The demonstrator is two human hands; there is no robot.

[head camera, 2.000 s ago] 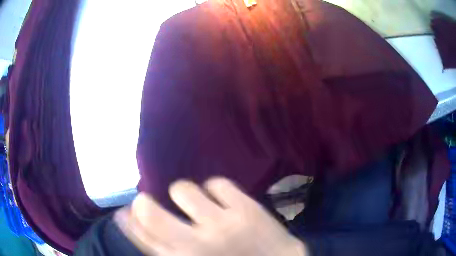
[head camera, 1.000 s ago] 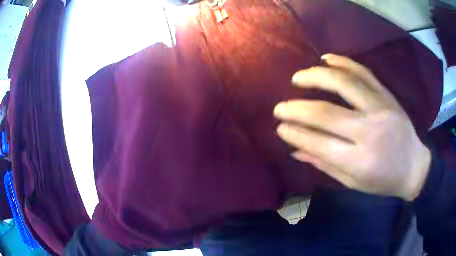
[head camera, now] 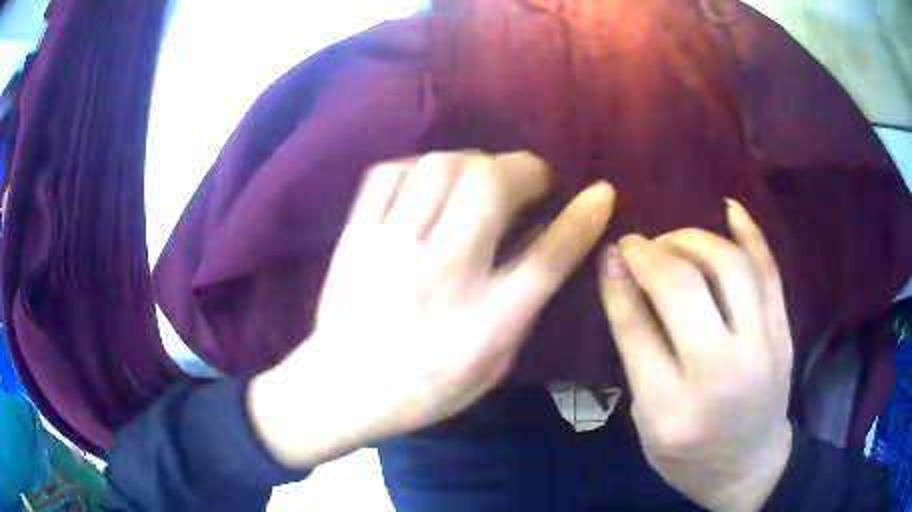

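Observation:
A large maroon garment panel (head camera: pixel 300 210) spreads across the table and down to the wearer's lap, glowing red-orange under the lamp at the top. My left hand (head camera: pixel 430 280) is over the middle of the panel, blurred, with its fingers bent and its thumb held apart from them. My right hand (head camera: pixel 705 350) is just right of it on the panel. Its thumb and index fingertips meet at the cloth and appear to pinch it. The needle area is not visible at the top edge.
Thick maroon folds (head camera: pixel 75 220) hang along the left. The white table (head camera: pixel 215 110) shows between them and the panel. A cream-yellow machine surface (head camera: pixel 835 55) is at the upper right. Blue baskets show at both side edges, one at the right (head camera: pixel 895 430).
My left hand has come into view over the panel. My right hand has moved down and its fingers have closed together. The panel's left part has shifted and its edge now curves.

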